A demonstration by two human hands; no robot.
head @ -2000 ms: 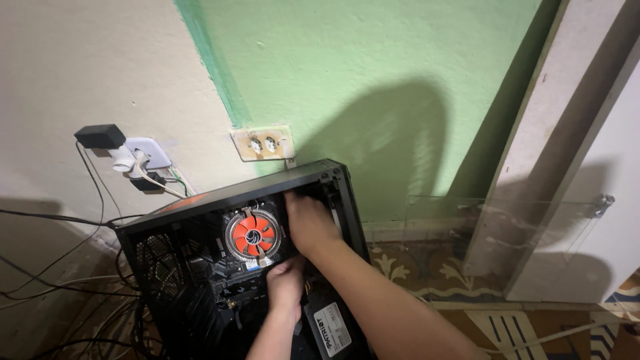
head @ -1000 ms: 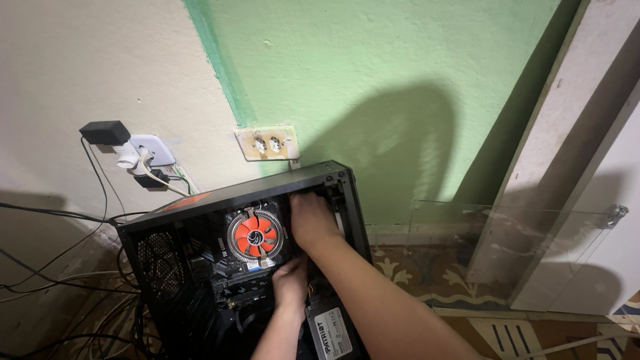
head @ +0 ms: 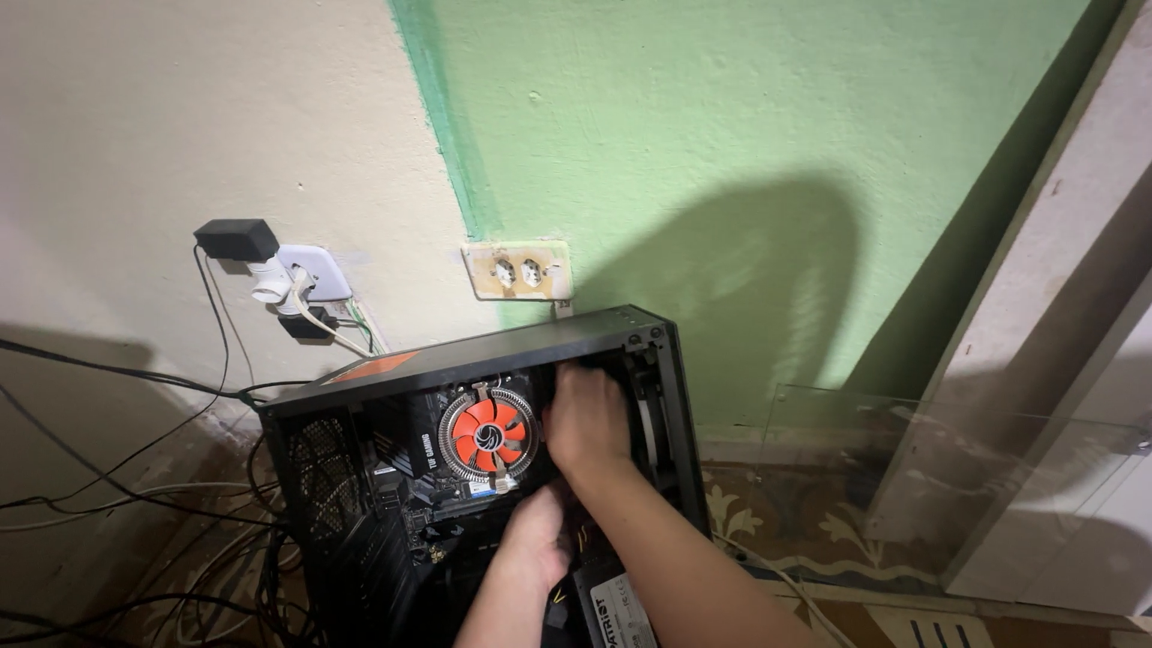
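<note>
A black computer case (head: 468, 346) stands with its side uncovered, showing a motherboard (head: 405, 459) and a CPU cooler with an orange fan (head: 489, 436). My right hand (head: 587, 418) reaches in just right of the cooler, near the upper part of the case; its fingertips are hidden in shadow. Below the cooler, my left hand (head: 538, 537) is at the board's lower right edge, fingers curled out of sight. What either hand touches cannot be made out. A Patriot solid-state drive (head: 619, 612) sits under my right forearm, close to thin yellow wires (head: 581, 540).
Behind the case, a wall socket plate (head: 519, 270) and a white outlet with plugged adapters (head: 315, 273) are on the wall. Tangled cables (head: 225, 558) lie at left. A clear side panel (head: 810, 486) stands at right, near boards (head: 1017, 288) leaning on the wall.
</note>
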